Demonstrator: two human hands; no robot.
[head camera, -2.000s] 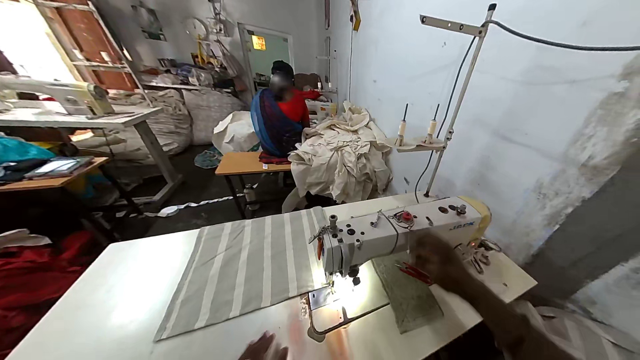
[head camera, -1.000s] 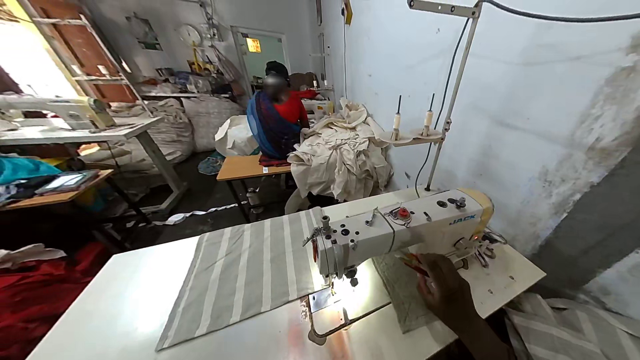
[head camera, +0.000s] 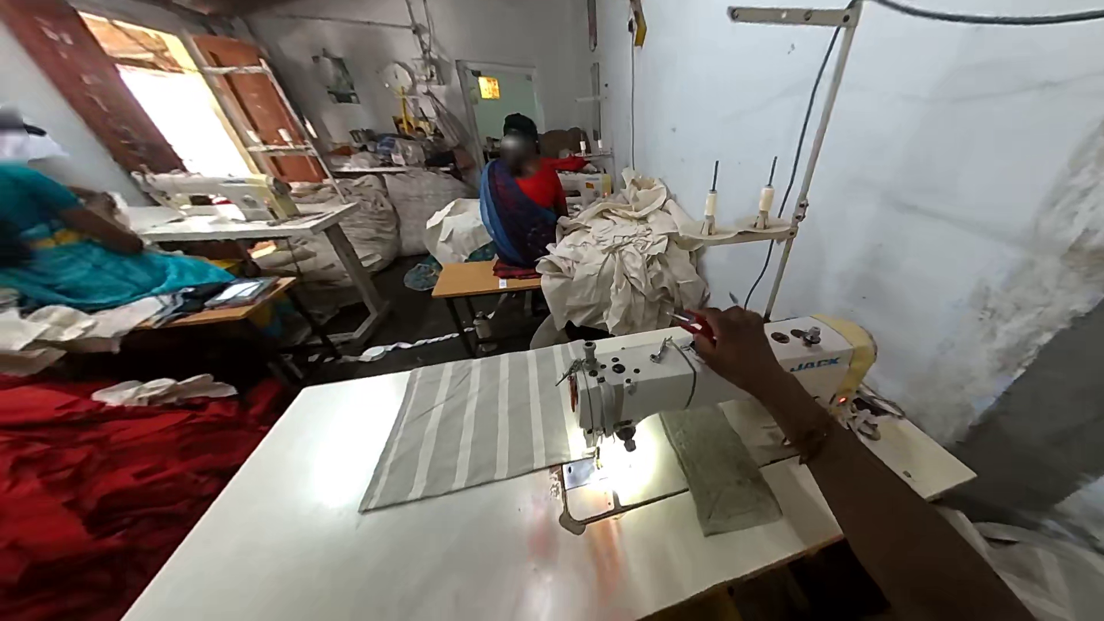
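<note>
My right hand (head camera: 737, 349) is over the top of the white Jack sewing machine (head camera: 647, 375), its fingers closed on a small red-handled tool (head camera: 694, 324), perhaps thread snips. Under the needle area the machine's lamp lights the metal needle plate (head camera: 582, 473). Left of the machine head, a grey and white striped fabric piece (head camera: 474, 423) lies flat on the white table. A grey-green cloth (head camera: 720, 470) rests right of the needle, partly beneath the machine arm. My left hand does not show.
Behind the machine stand a thread stand with two cones (head camera: 711, 207) and a heap of cream fabric (head camera: 621, 250). A person (head camera: 522, 198) sits beyond; another person (head camera: 78, 233) is at the left. Red fabric (head camera: 112, 474) lies low at the left.
My right hand has moved from beside the machine arm up over its top, still holding the red-handled tool. My left hand, at the bottom edge two seconds ago, has left the view.
</note>
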